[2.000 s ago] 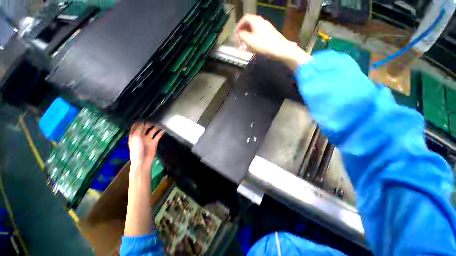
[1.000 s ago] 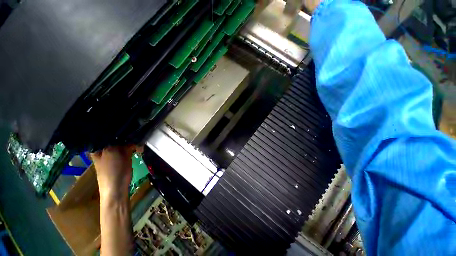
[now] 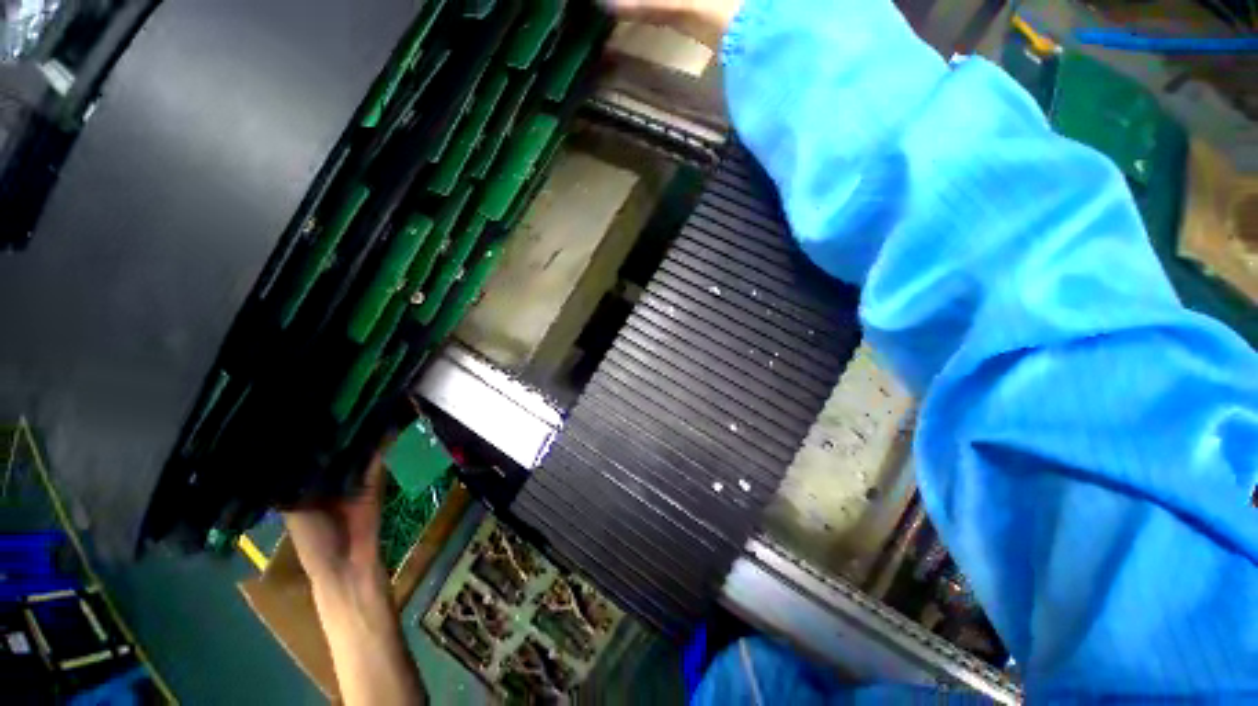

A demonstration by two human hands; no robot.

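Note:
A thick stack of smooth black sheets [image 3: 180,235] with green circuit boards [image 3: 393,276] between them fills the upper left, its layered edge facing the conveyor. My left hand [image 3: 345,531] grips the stack's near lower end, fingers partly hidden beneath it. My right hand [image 3: 676,14] is at the top edge of the picture by the stack's far end; it is cut off and its fingertips are not visible. A ribbed black tray [image 3: 690,372] with small white specks lies across the conveyor, right of the stack.
The conveyor's silver rail [image 3: 490,407] runs below the stack and tray. A four-place fixture [image 3: 517,607] lies at the bottom, beside an open cardboard box [image 3: 290,607] with green strips. Green boards [image 3: 1111,111] and a blue cord [image 3: 1166,42] are at upper right.
The smooth dark sheet over the conveyor has given way to the ribbed tray. The stack now looks larger and steeper and covers the boards at lower left. My right hand has moved toward its far end.

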